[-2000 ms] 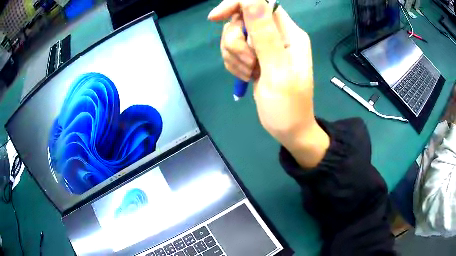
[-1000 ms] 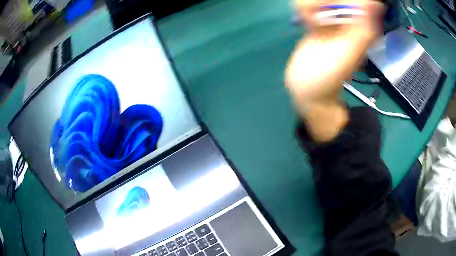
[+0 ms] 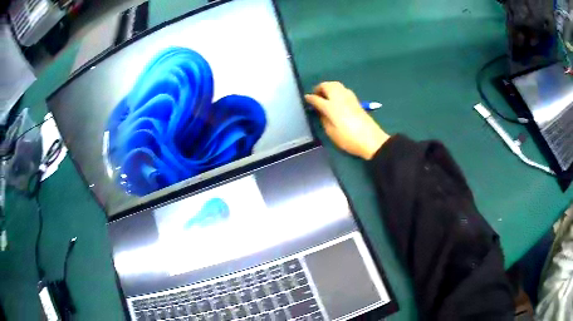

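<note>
The open dual-screen laptop has a main display showing a blue swirl, a bright second screen below it, dark keys and a dark touchpad at the right. My right hand is beside the main display's right edge, fingers bent, fingertips at the edge. A blue and white pen sticks out past the back of this hand; the rest is hidden by the hand. My left hand is not in view.
At the right is another open laptop with a white adapter and cable. A black cable and a white-labelled item lie lower left. Clear plastic and a white paper are at the left. A person's pale sleeve shows lower right.
My right hand has come down and left, from raised near the neighbouring laptop to the main display's right edge. The view has shifted, so the laptop sits further right and higher.
</note>
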